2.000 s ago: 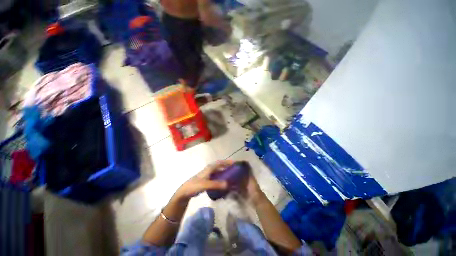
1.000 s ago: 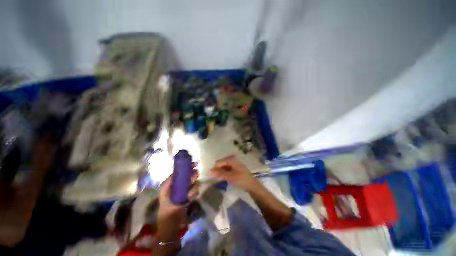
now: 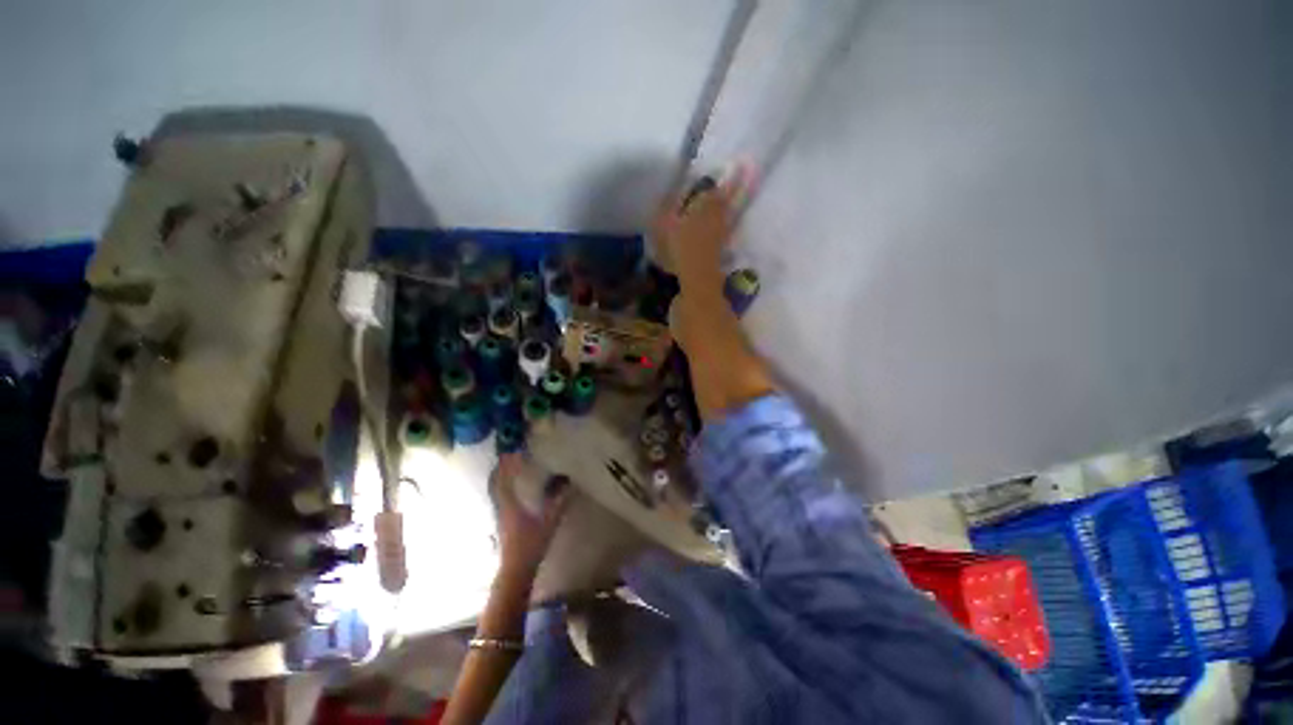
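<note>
My right hand (image 3: 702,227) reaches up to the thread stand by the white wall, its fingers around the top of a dark thread cone (image 3: 698,193). A purple cone with a yellowish top (image 3: 742,289) stands beside my right wrist. My left hand (image 3: 525,513) is low over the front of the table, blurred, with a small dark round thing (image 3: 555,486) at its fingertips; whether it grips this is unclear. Many green, blue and white-topped cones (image 3: 535,360) stand upright beyond my left hand.
The beige sewing machine head (image 3: 213,397) fills the left. A bright lamp glow and a white cable (image 3: 372,411) are beside it. Dark snips (image 3: 628,482) and small bobbins (image 3: 657,436) lie right of centre. A red stool (image 3: 993,602) and blue crates (image 3: 1120,567) are at lower right.
The view has turned and steadied over the table. My right hand has moved up to the stand. The purple cone no longer shows upright in my left hand.
</note>
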